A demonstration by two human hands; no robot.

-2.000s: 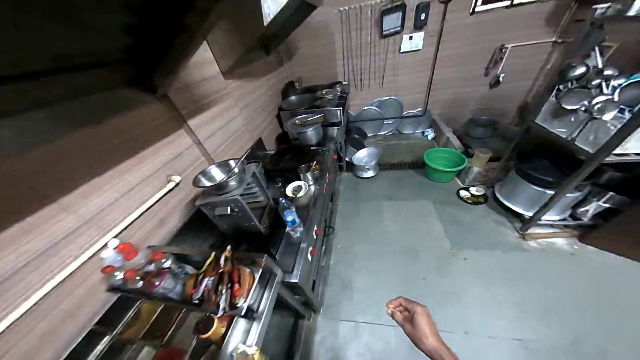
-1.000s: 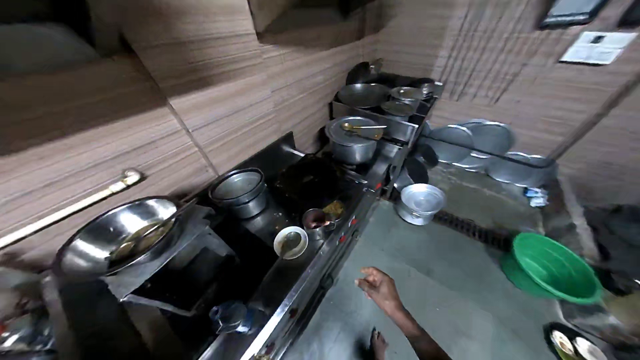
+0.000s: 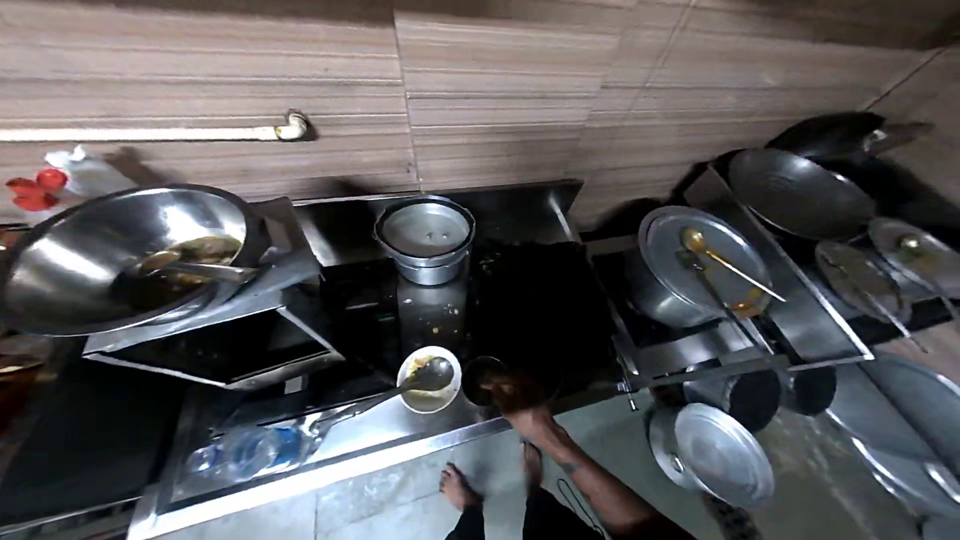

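Note:
My right hand (image 3: 523, 409) reaches from the lower right to a small dark round vessel (image 3: 474, 381) at the stove's front edge. Its fingers are at the vessel's rim or inside it; shadow and blur hide whether they grip. Just left of it stands a white bowl (image 3: 426, 403) with some food residue, and a metal ladle (image 3: 433, 373) rests across it. Behind the bowl is a lidded metal pot (image 3: 427, 232). My left hand is out of the picture.
A large steel wok (image 3: 127, 225) with food and a ladle sits at left. A plastic water bottle (image 3: 251, 452) lies on the front ledge. At right stand a lidded pot (image 3: 705, 255) with spoons on top and a dark wok (image 3: 799, 191). Aluminium pots (image 3: 724, 454) are on the floor.
My right hand, over the floor in both earlier frames, is now at the small dark vessel on the stove. The view has turned and moved close to the stove.

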